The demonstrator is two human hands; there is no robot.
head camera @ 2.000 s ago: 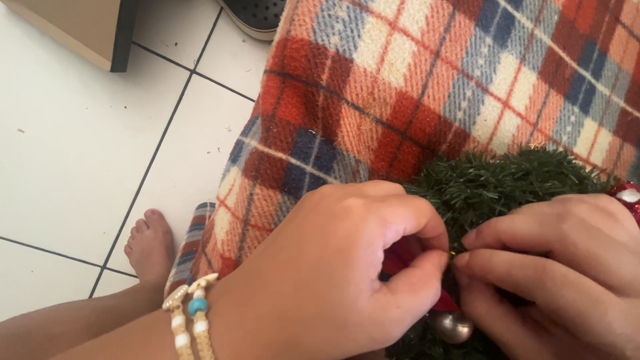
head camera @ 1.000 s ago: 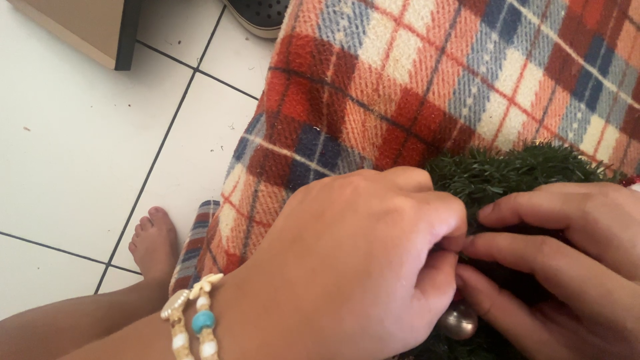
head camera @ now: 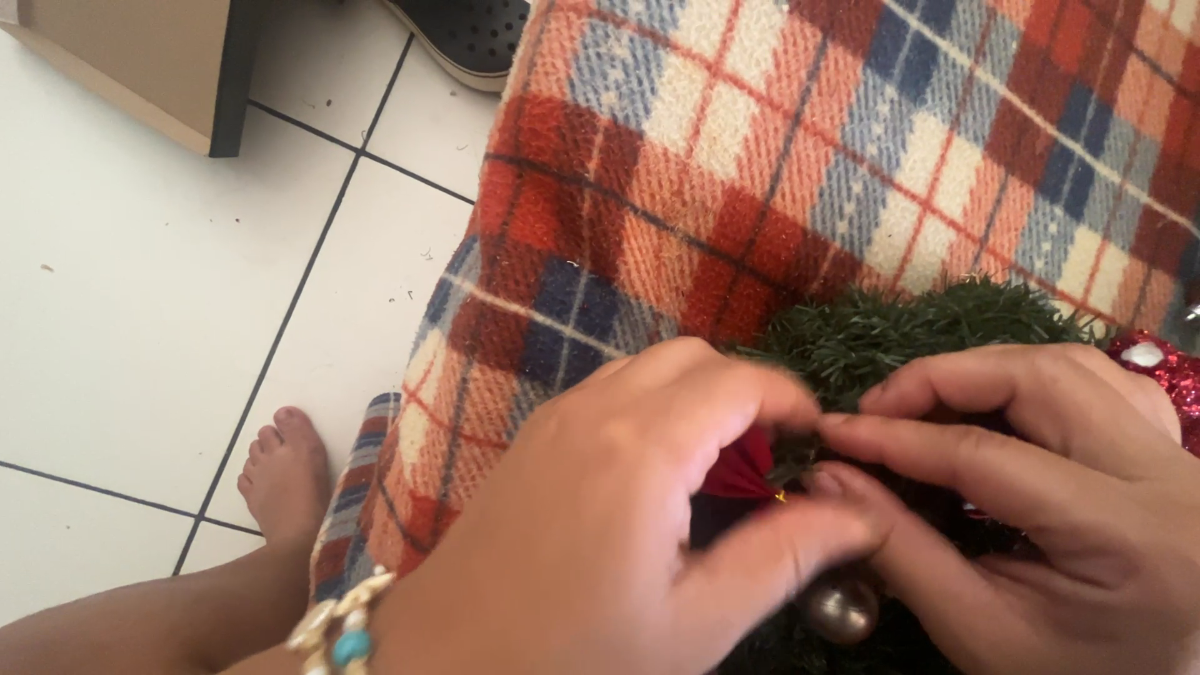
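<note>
A green artificial evergreen garland or wreath (head camera: 919, 328) lies at the lower right, partly hidden by both hands. My left hand (head camera: 647, 506), with a beaded bracelet (head camera: 352, 645) at its wrist, arches over a red fabric bow (head camera: 742, 469) with a gold tie at its middle. Its thumb and index finger are apart, near the bow. My right hand (head camera: 1022, 487) reaches in from the right, its fingertips close to the gold tie; whether they pinch anything cannot be told. Just below the fingers sits a silver ball ornament (head camera: 842, 609).
A plaid blanket (head camera: 656, 216) spreads under the greenery. Red glittery decoration (head camera: 1167, 375) shows at the right edge. On the white tiled floor (head camera: 141, 309) are a cardboard box (head camera: 141, 66), a dark perforated clog (head camera: 473, 33) and a bare foot (head camera: 286, 473).
My left thumb and index finger have parted, and the red bow with its gold tie now shows between them; one second ago the hand covered it.
</note>
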